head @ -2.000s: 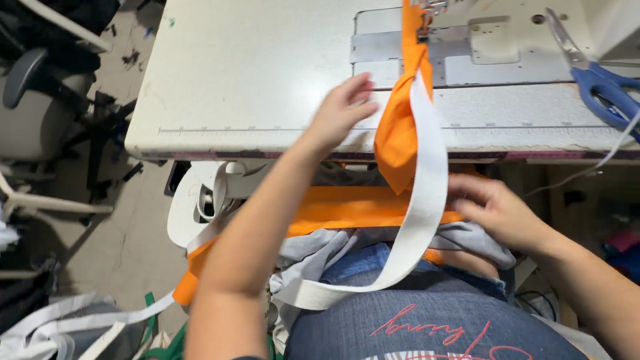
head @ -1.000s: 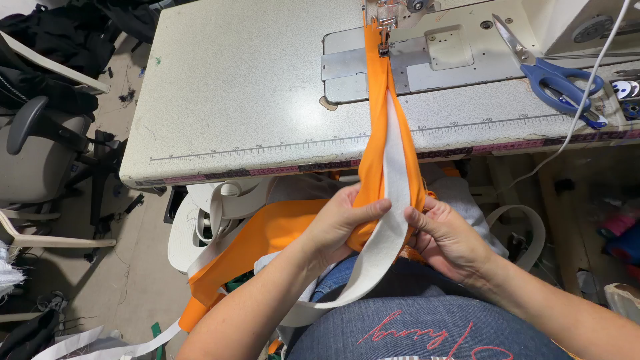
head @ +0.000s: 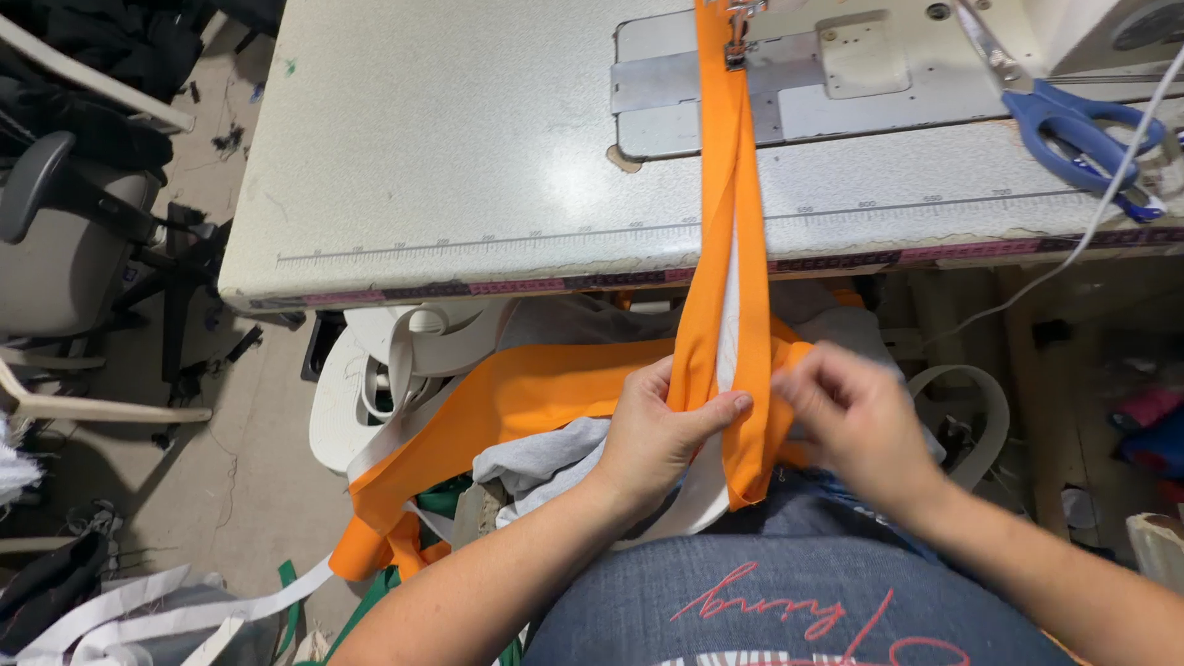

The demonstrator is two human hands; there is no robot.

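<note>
An orange fabric strip (head: 721, 203) runs from under the presser foot (head: 735, 55) of a sewing machine down over the table edge toward my lap. Its sides are folded over a white elastic band (head: 730, 324), which shows as a narrow line between them. My left hand (head: 661, 425) grips the folded strip below the table edge, thumb on top. Just to the right, my right hand (head: 846, 407) is slightly blurred, its fingertips pinching the orange fabric's right side. A loop of the white band hangs below my left hand, partly hidden by it.
Blue-handled scissors (head: 1078, 129) lie on the sewing table (head: 444, 139) at the right, near a white cord (head: 1091, 231). Coiled white band (head: 347, 407) and more orange fabric (head: 546, 379) hang below the table edge. An office chair (head: 74, 231) stands at the left.
My left hand was over the table two seconds ago and now grips the strip below its edge. The orange fabric now covers most of the white band, which lay more exposed before.
</note>
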